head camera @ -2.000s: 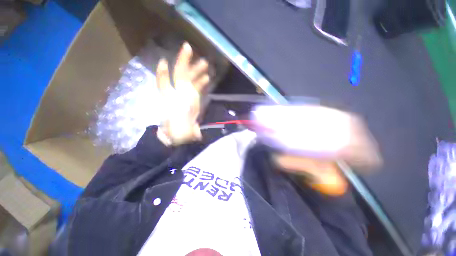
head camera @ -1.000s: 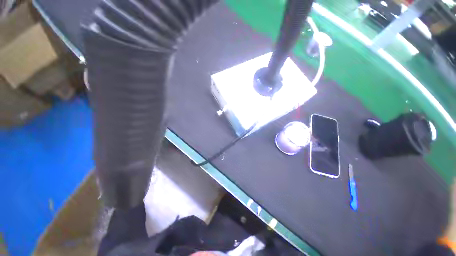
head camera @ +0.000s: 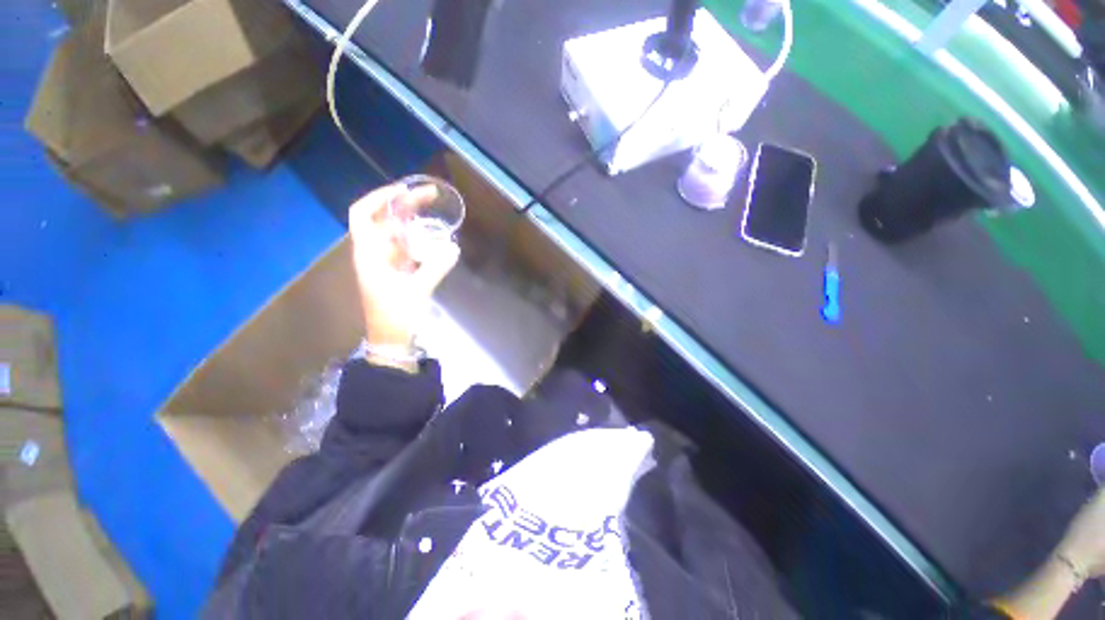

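Note:
My left hand [head camera: 394, 260] is raised over the open carton and holds a clear plastic cup [head camera: 434, 206] by its side, its round rim facing up. My right hand [head camera: 1087, 541] is at the far right edge, mostly cut off by the picture. A pale unit [head camera: 1100, 463] shows partly just above it; whether the fingers touch it cannot be told. Another single pale unit [head camera: 711, 171] stands on the bench beside the phone.
The open carton [head camera: 261, 351] holds clear covers [head camera: 315, 409] and a white sheet [head camera: 473, 345]. On the bench [head camera: 776, 363] are a white box device [head camera: 606, 91], a smartphone [head camera: 779, 199], a blue-handled tool [head camera: 831, 291] and a black tumbler [head camera: 933, 182]. Cartons [head camera: 182, 73] stand on the floor.
My left hand has come into view with a clear cup. The big black hose no longer blocks the view. The view has shifted, so the bench items sit higher in the picture.

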